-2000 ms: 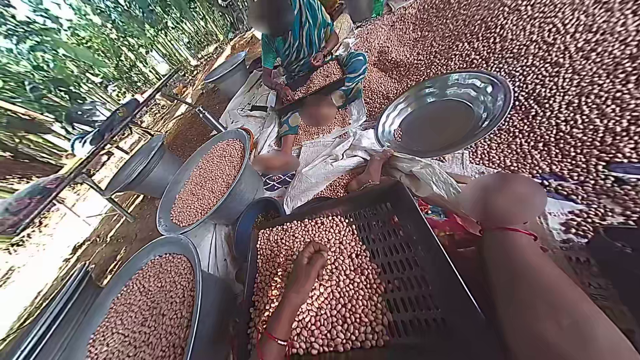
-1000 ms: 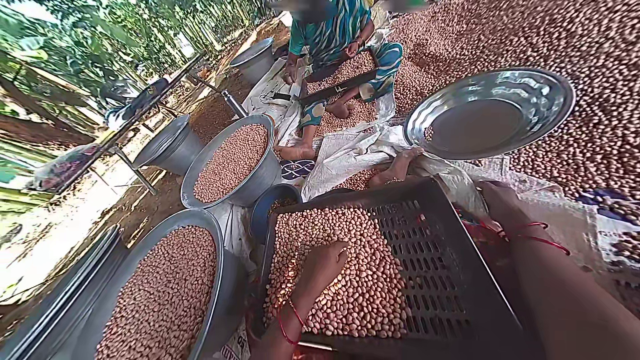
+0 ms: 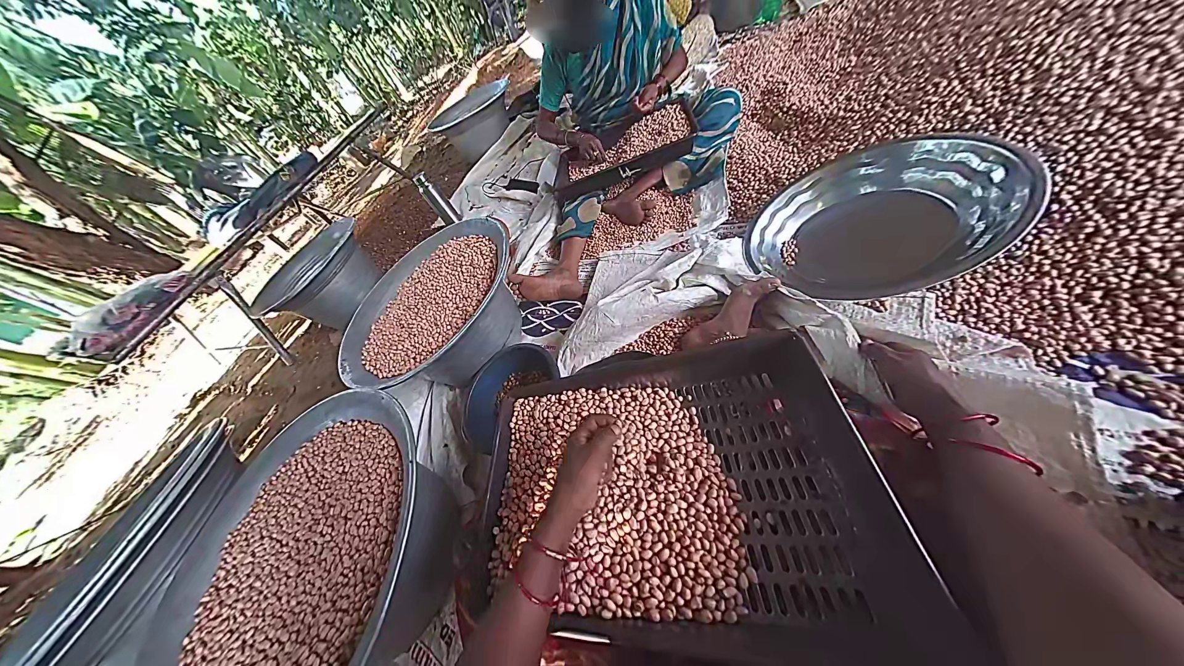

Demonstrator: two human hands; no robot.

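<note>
A black slotted plastic crate [image 3: 911, 564] lies tilted in front of me, its left part covered with reddish-brown nuts [image 3: 661, 527]. My left hand [image 3: 589, 455] is over these nuts near the crate's upper left, its fingers curled; whether a nut is between them cannot be told. A red bangle circles that wrist. My right hand [image 3: 902, 370] is beyond the crate's right wall, beside the white woven sacking [image 3: 1008, 398]; its fingers are partly hidden and what it touches is unclear. Above it stands a wide shiny metal basin [image 3: 879, 240] with a few nuts inside.
Metal tubs of nuts [image 3: 504, 324] [image 3: 416, 518] stand at my left, with a small blue bowl [image 3: 486, 407] beside the crate. Ahead, a co-worker [image 3: 615, 83] sits with another black crate [image 3: 629, 171]. A large heap of nuts [image 3: 1091, 111] spreads at the right.
My right hand, near a knee-like rounded shape two seconds ago, now lies farther out beside the sacking. My left hand stays over the nuts in the crate.
</note>
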